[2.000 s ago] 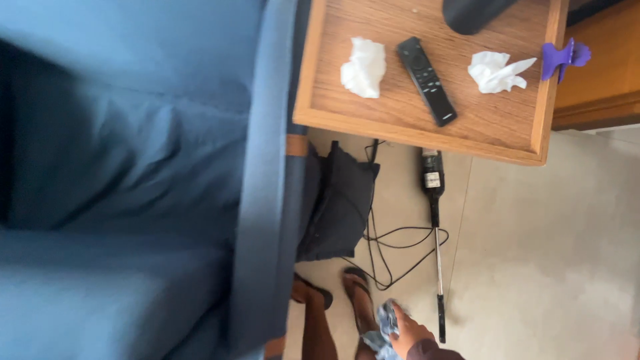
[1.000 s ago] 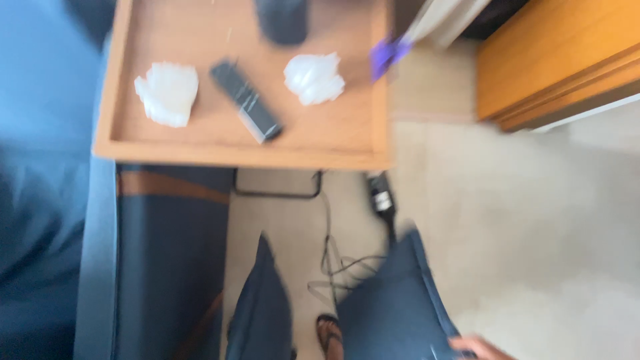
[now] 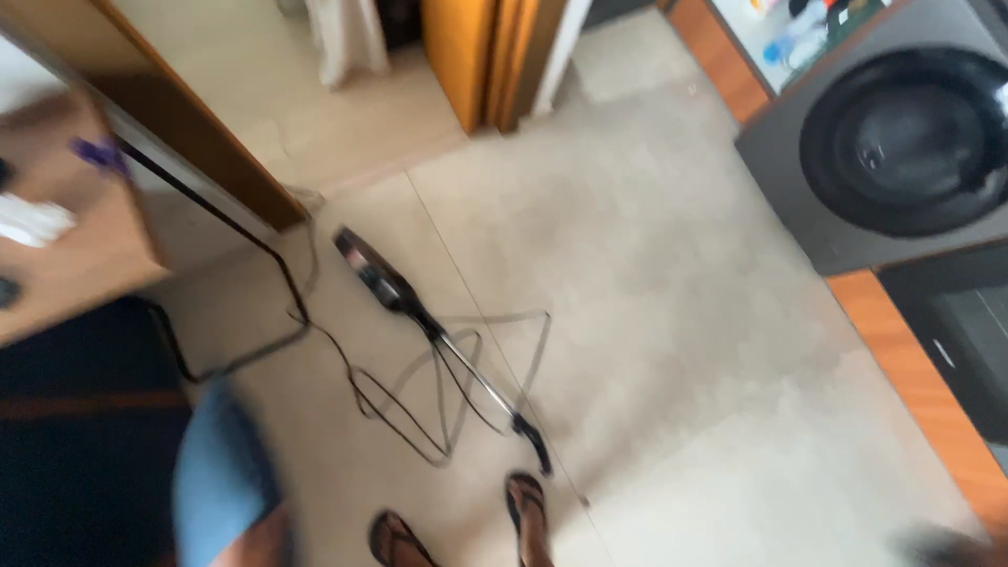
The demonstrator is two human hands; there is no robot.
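At the lower left, my left hand (image 3: 256, 543) is at the bottom edge, blurred, gripping a blue cushion (image 3: 220, 472) held above the floor. A dark blurred shape sits at the bottom right corner; whether it is my right hand or sleeve cannot be told. Between my feet and the doorway, a black stick vacuum cleaner (image 3: 394, 291) with a thin metal tube lies on the tiles, its dark cord (image 3: 394, 409) looped beside and under it. My feet in dark flip-flops (image 3: 526, 500) stand near its lower end.
A wooden tray table (image 3: 87, 276) with white crumpled tissue (image 3: 35, 220) and a purple clip (image 3: 98, 153) is at the left, its black metal leg (image 3: 295, 291) reaching the floor. Beside it is a dark blue sofa (image 3: 79, 472). A front-loading washing machine (image 3: 811, 181) and orange-brown cabinetry (image 3: 906, 354) line the right.
The view has swung right, bringing the washing machine in. The two dark cushions seen low in the middle a second ago are gone from there; a blue one shows at lower left.
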